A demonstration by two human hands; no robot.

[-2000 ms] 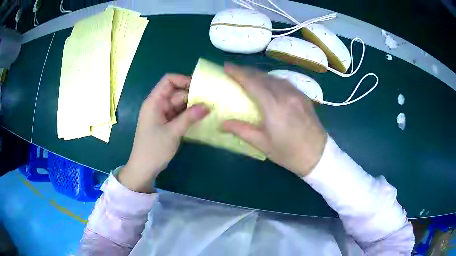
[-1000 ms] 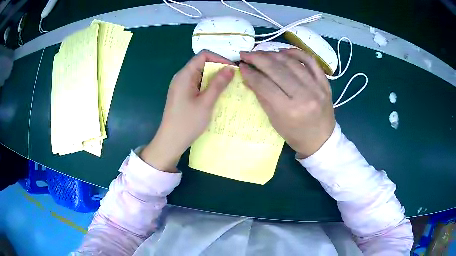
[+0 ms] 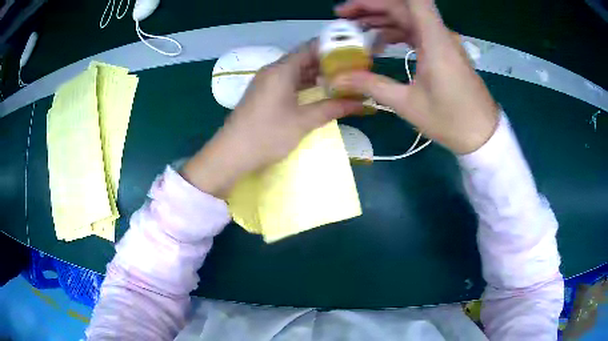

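Observation:
A corded device (image 3: 343,56), white with an orange-yellow face, is held up between both hands and is blurred. My right hand (image 3: 427,86) grips it with the thumb on the yellow face. My left hand (image 3: 277,113) is at the device's left side, its fingers partly hidden; whether it grips the device is unclear. A pale yellow label sheet (image 3: 310,190), seemingly folded, hangs or lies under my left hand, its top hidden by the fingers. No sticker can be made out.
Spare label sheets (image 3: 80,153) lie fanned at left. A white unit (image 3: 233,76) lies behind my left hand, and another (image 3: 355,143) lies below the held device. The grey rail (image 3: 193,43) curves behind them. A white corded piece (image 3: 145,9) lies past the rail.
My right hand has moved up and now holds a device. The label sheet has swung and shifted under my left hand. The whole view has shifted, moving the table items left and down.

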